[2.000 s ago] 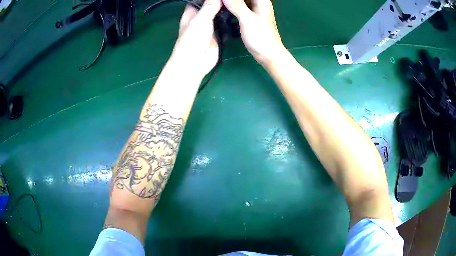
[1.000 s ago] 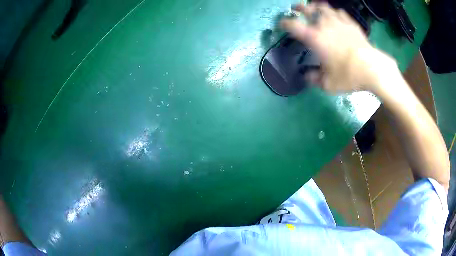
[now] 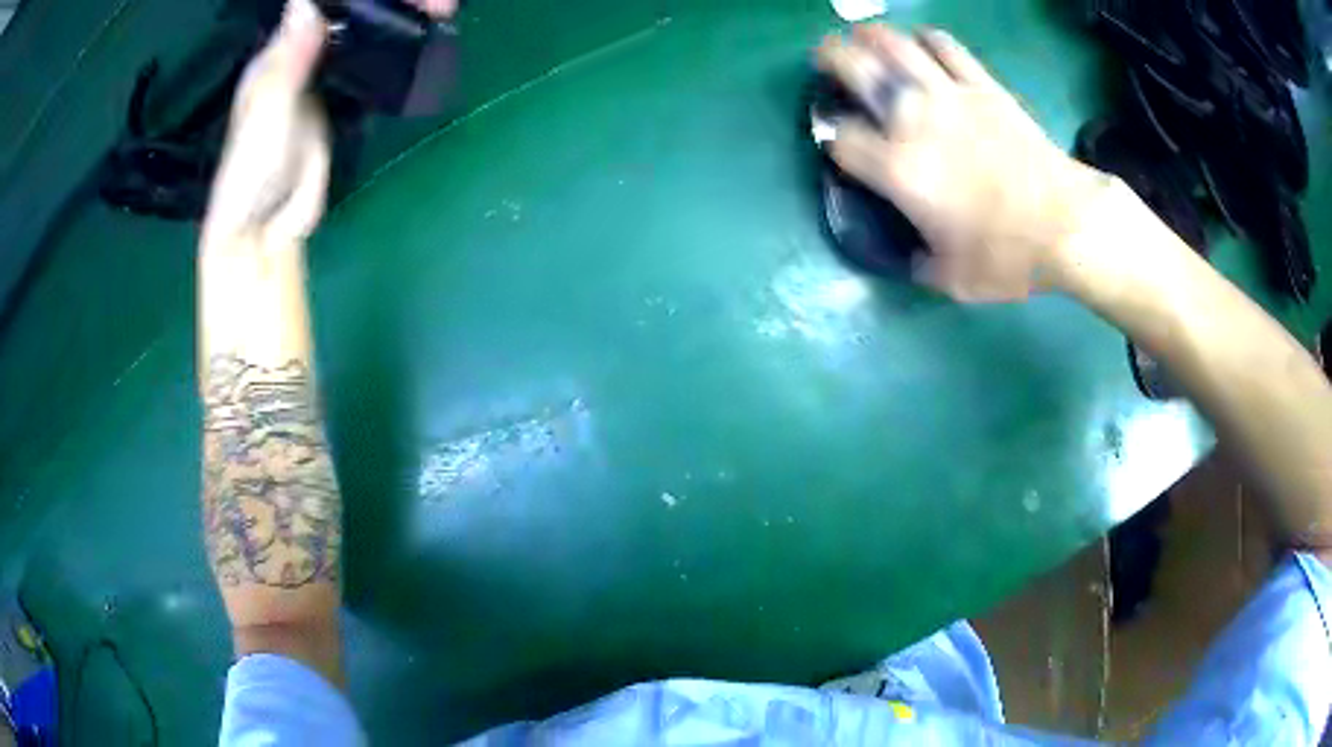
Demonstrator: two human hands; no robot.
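My right hand [image 3: 950,168] is blurred, over a dark rounded pad plate [image 3: 871,226] above the green work surface [image 3: 628,380]. Its fingers curl over the plate's upper part and it appears to hold it. My left hand [image 3: 275,161] is at the top left, partly blurred, beside a black strap assembly [image 3: 383,56]. Its fingers reach the assembly's left side, but the grip is unclear. Part of the assembly is cut off by the top edge.
A tangled black parts pile [image 3: 1205,110] lies at the upper right. More black strap parts [image 3: 154,175] lie at the far left. An open brown carton [image 3: 1045,642] stands below the bench edge at lower right, with a black part in it. A blue object [image 3: 32,708] shows at lower left.
My left hand has come back into view at the top left, beside a black assembly. My right hand has drawn away from the pile with the pad plate under its fingers. The view has shifted.
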